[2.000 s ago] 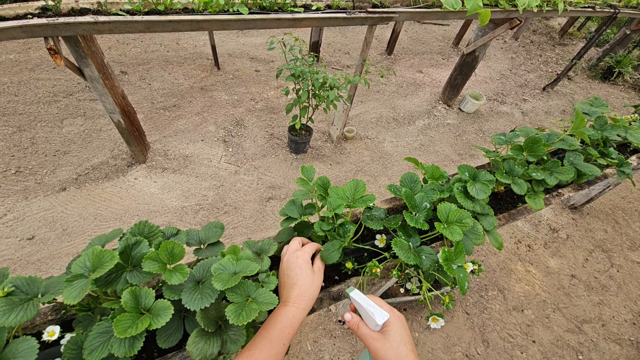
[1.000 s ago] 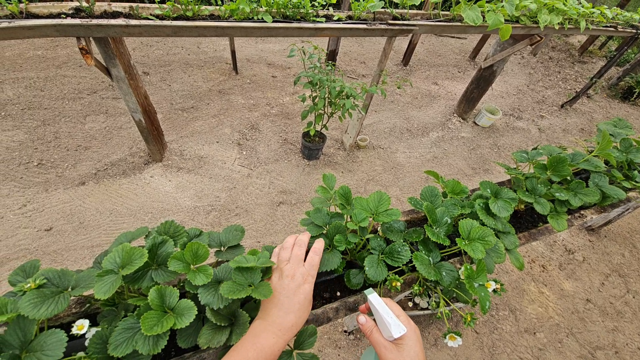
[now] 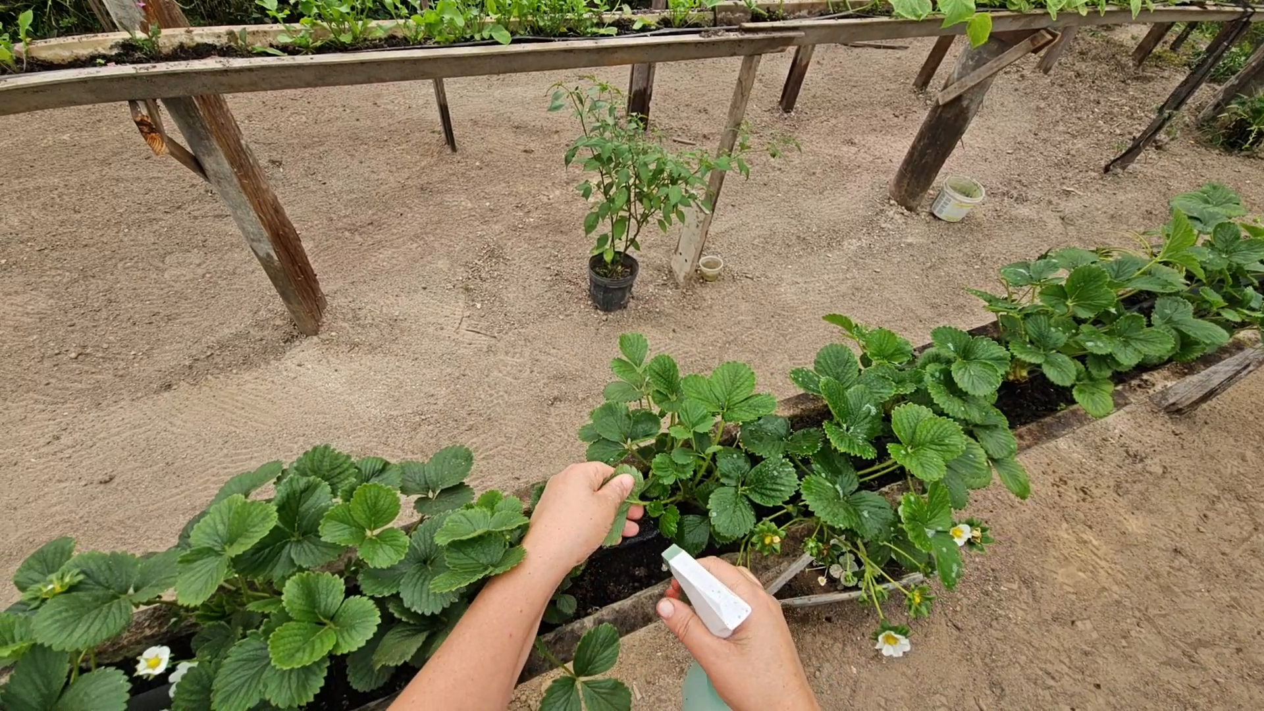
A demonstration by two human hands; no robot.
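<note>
My left hand (image 3: 583,512) pinches a leaf (image 3: 624,502) of a strawberry plant (image 3: 731,444) between thumb and fingers, at the middle of the planted row. Just to its right and nearer to me, my right hand (image 3: 736,632) grips a spray bottle, whose white trigger head (image 3: 709,591) with a pale green nozzle points up and left toward the leaf. Part of the bottle's green body (image 3: 701,689) shows below the hand. More strawberry leaves (image 3: 326,553) lie left of my left forearm. White strawberry flowers (image 3: 892,643) hang over the row's near edge.
The wooden edge (image 3: 632,612) of the planter runs diagonally below my hands. Beyond it stand a black pot (image 3: 612,284) with a leafy plant, a small cup (image 3: 710,267) and a white bucket (image 3: 958,199). A raised wooden trough (image 3: 395,65) on posts (image 3: 247,197) crosses the back.
My left hand has gone from open with fingers extended over the row to pinching a leaf, farther right. The right hand still holds the spray bottle.
</note>
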